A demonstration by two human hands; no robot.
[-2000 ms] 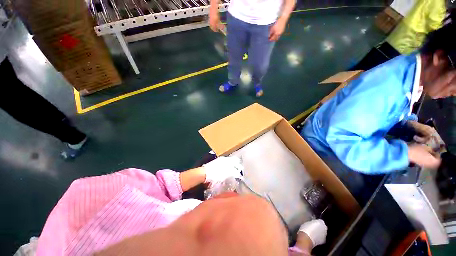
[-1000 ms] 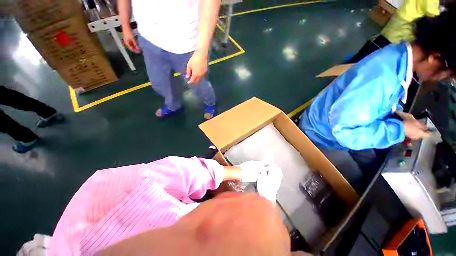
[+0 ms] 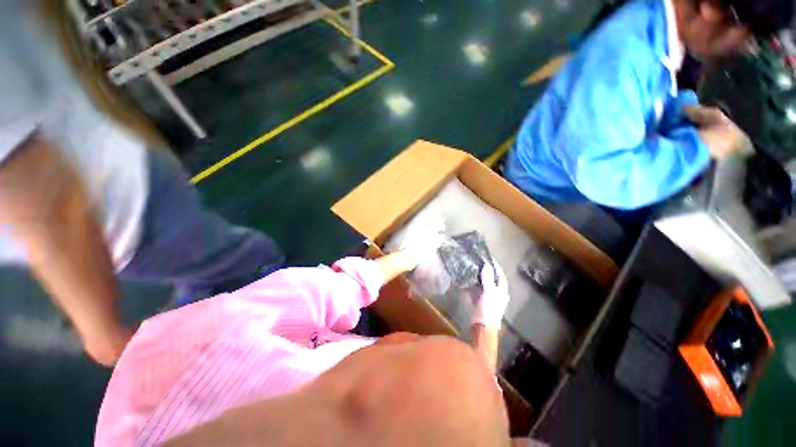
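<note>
A dark device unit [image 3: 465, 257] in a shiny clear plastic bag [image 3: 432, 276] is held above the open carton [image 3: 401, 196]. My left hand [image 3: 422, 244], white-gloved and blurred, grips the bag at the unit's left side. My right hand [image 3: 493, 295], also gloved, holds the unit's right edge. Another bagged unit [image 3: 543, 266] lies in the carton on the whitish layer pad [image 3: 506, 225]. A dark item [image 3: 529, 370] shows in the carton's near end.
Two matt black units [image 3: 643, 363] lie on the black surface right of the carton. An orange parts bin [image 3: 711, 381] with dark parts stands beyond them. A worker in blue [image 3: 593, 113] is beside the carton's far side. Another person [image 3: 131, 201] is close at the left. A roller conveyor [image 3: 209, 39] stands behind.
My two hands have come apart, with the bagged unit now visible between them over the carton. The view has shifted, and the person in white has come closer at the left.
</note>
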